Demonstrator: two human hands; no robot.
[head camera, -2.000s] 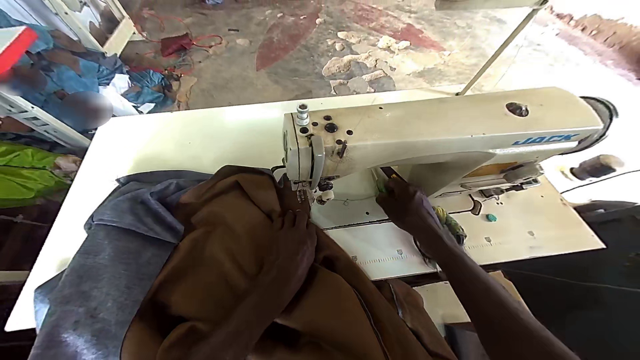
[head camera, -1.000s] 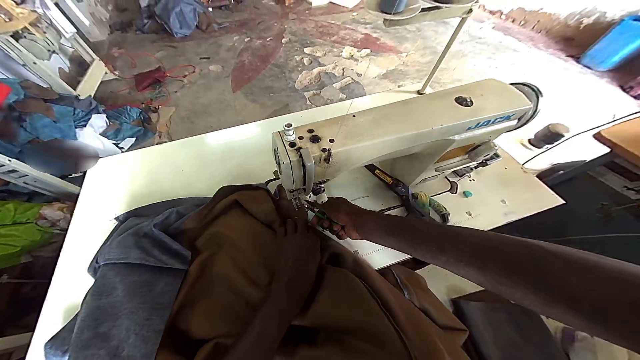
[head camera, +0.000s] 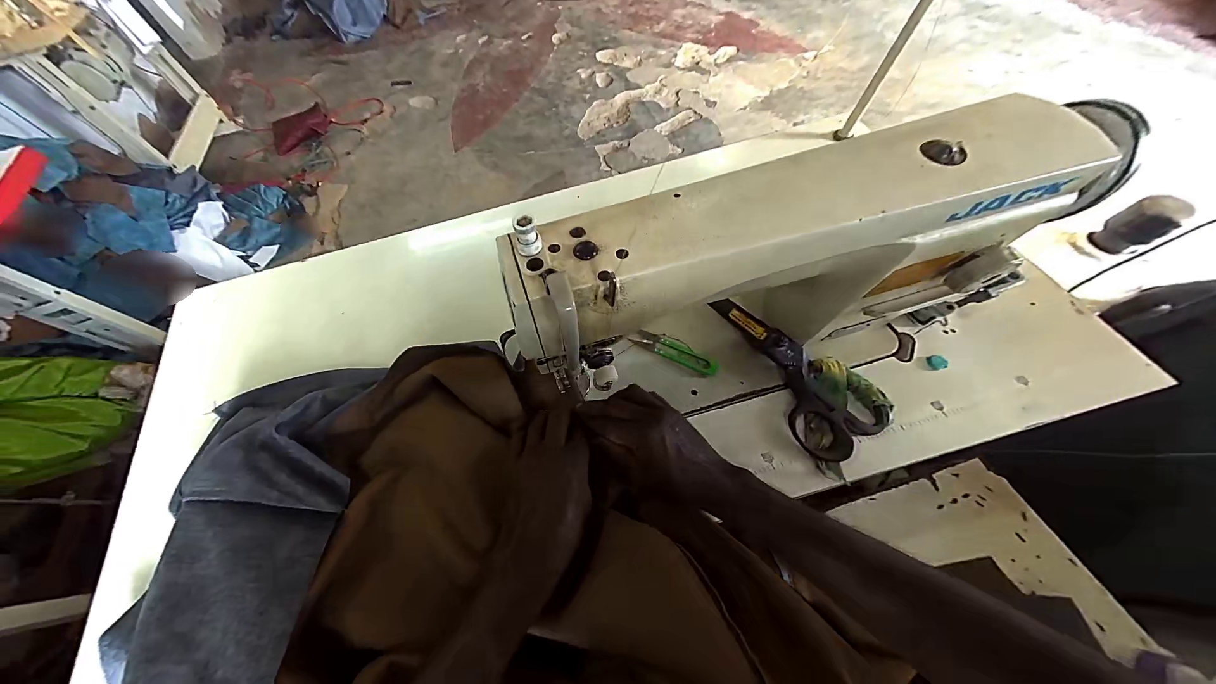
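Observation:
A Jack industrial sewing machine (head camera: 807, 199) stands on a pale table. Brown fabric (head camera: 408, 532) and grey fabric (head camera: 247, 541) lie bunched left of and below its needle area, the brown reaching the presser foot (head camera: 562, 375). My left hand (head camera: 551, 465) lies on the brown fabric just below the foot, fingers toward it. My right hand (head camera: 632, 432) grips the fabric edge right beside it, fingertips partly hidden. Green-handled thread snips (head camera: 676, 353) rest on the machine bed behind my right hand. Fabric scissors (head camera: 817, 408) with wrapped handles lie farther right.
The table edge (head camera: 142, 456) runs down the left. A small teal object (head camera: 938, 362) lies on the right of the table. A thread stand rod (head camera: 883, 71) rises behind the machine. Cloth scraps (head camera: 142, 228) are heaped at the far left, and a lower wooden board (head camera: 988, 541) is at the right.
My right hand was at the scissors, then near the needle with the green snips. Now the snips lie on the bed and that hand is on the brown fabric. My left hand stays on the fabric.

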